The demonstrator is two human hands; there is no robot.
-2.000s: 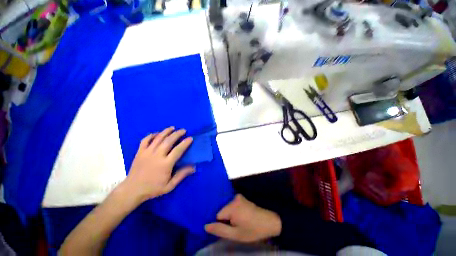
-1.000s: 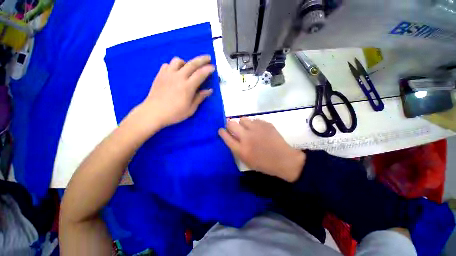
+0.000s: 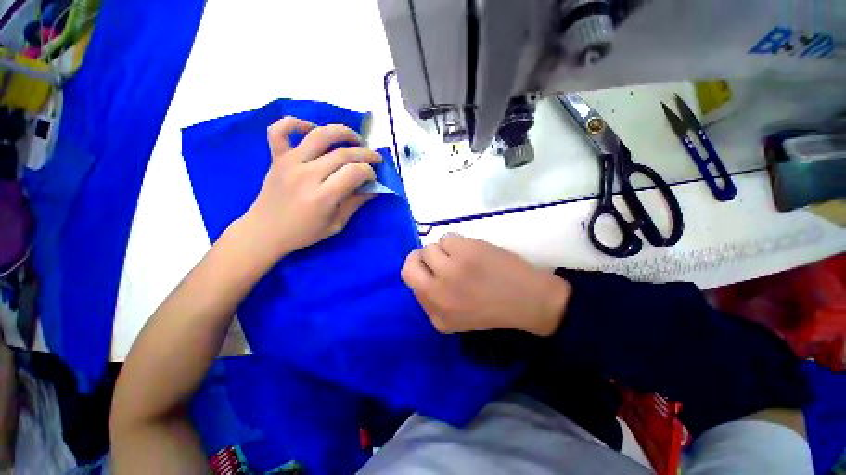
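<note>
A royal-blue garment panel (image 3: 315, 297) lies on the white table left of the needle area and hangs over the front edge. My left hand (image 3: 320, 181) pinches the panel near its upper right edge, where the cloth is bunched up; a small light-blue bit (image 3: 377, 187) shows under the fingers. My right hand (image 3: 473, 283) holds the panel's right edge lower down, fingertips closed on it. The presser foot (image 3: 453, 126) of the sewing machine is up and to the right of the cloth, apart from it.
The machine head (image 3: 686, 46) spans the top right. Black-handled shears (image 3: 634, 199) and dark blue snips (image 3: 700, 153) lie right of my right hand. A dark shiny object (image 3: 807, 167) is at far right. Long blue cloth (image 3: 102, 176) lies at left. Red baskets (image 3: 654, 427) are below.
The light-blue patch seen earlier is mostly out of sight. My right hand came up to the panel's right edge. My left hand now bunches the cloth, and the upper edge has buckled and shifted down.
</note>
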